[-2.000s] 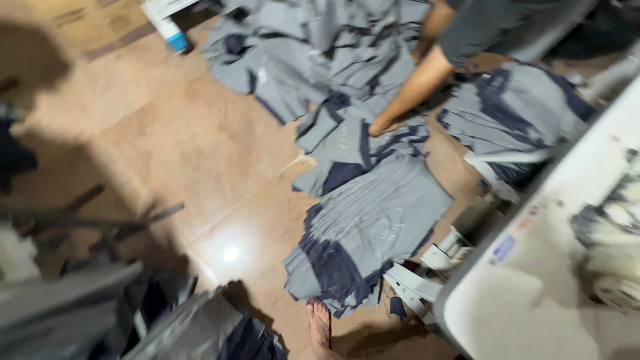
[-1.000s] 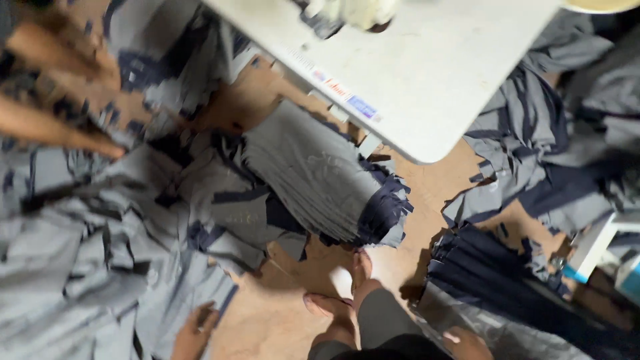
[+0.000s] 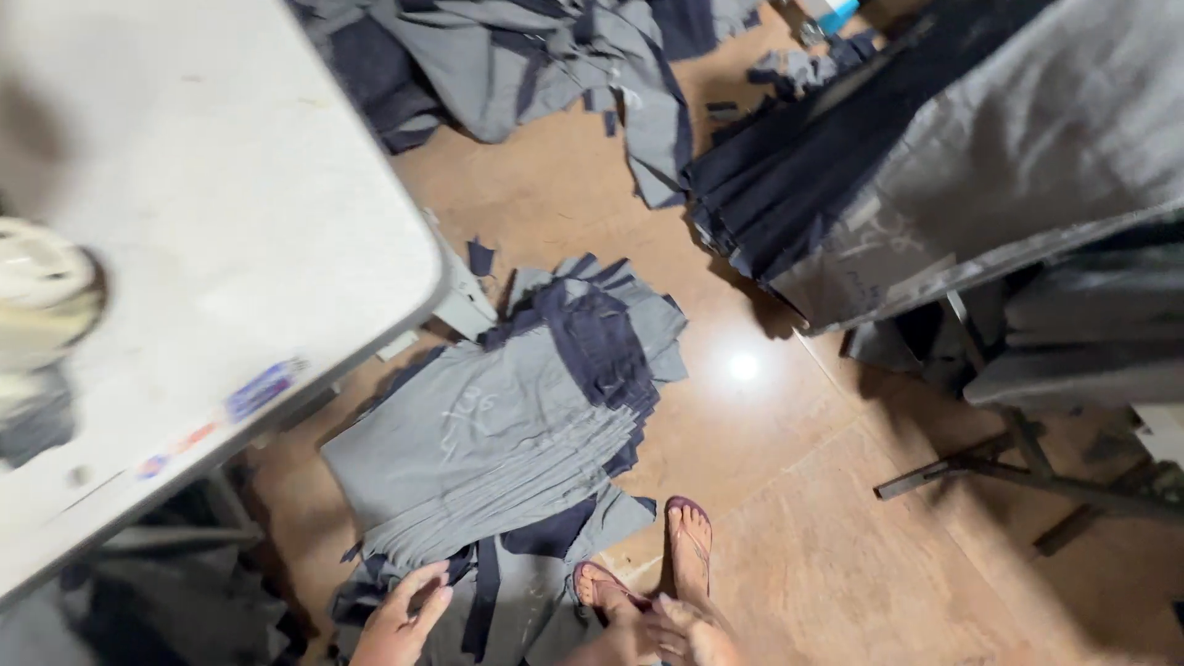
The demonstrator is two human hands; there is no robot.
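My left hand is at the bottom edge, thumb and fingers apart with nothing between them. It is just below the near edge of a fanned stack of cut grey fabric pieces with navy parts and chalk marks, lying on the floor; whether it touches the cloth I cannot tell. My right hand is at the bottom edge further right, in front of my lower legs, its fingers loosely spread with nothing visible in them. More grey and navy pieces lie between the stack and my sandalled feet.
A white sewing table with part of a machine fills the upper left. Grey and navy cloth lies beyond the stack. At the upper right hangs a large dark bundle, above a metal stand. Tiled floor shows at lower right.
The view has swung round strongly. Another person's arms, seen among the cloth before, are out of view now. Both my hands remain low in the view.
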